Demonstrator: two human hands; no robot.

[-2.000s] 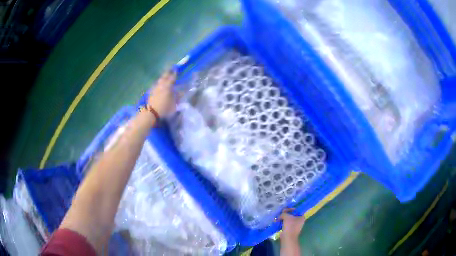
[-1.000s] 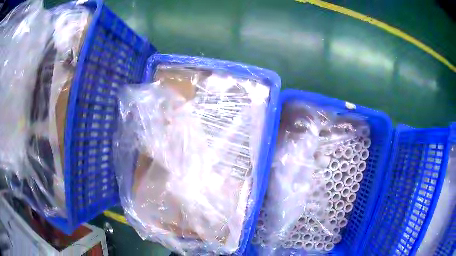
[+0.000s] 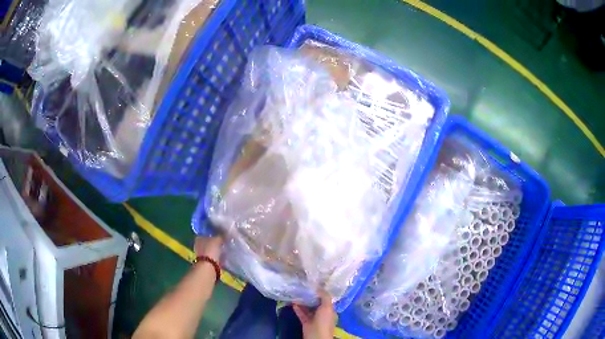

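A blue plastic crate (image 3: pixel 434 126) lies in front of me, filled with flat layered parts (image 3: pixel 391 126) and brown cardboard under a clear plastic bag (image 3: pixel 318 152). The bag bulges over the crate's left and near rims. My left hand (image 3: pixel 209 247), with a dark red bracelet at the wrist, grips the crate's near left corner; its fingertips are hidden. My right hand (image 3: pixel 320 316) holds the near rim beside the right corner, over the bag's edge, and is partly cut off by the picture's bottom.
At right, a crate (image 3: pixel 534 198) holds white tubular parts (image 3: pixel 487 238) and film; another blue crate (image 3: pixel 564 265) is beyond it. At upper left stands a crate (image 3: pixel 179 119) with film-covered dark parts. A white cabinet frame (image 3: pixel 86 255) with reddish-brown panels is at lower left. Yellow lines mark the green floor.
My hands have left the tube crate, dropped out of view, and now hold the near side of the film-covered crate. The view has turned and the crates appear shifted.
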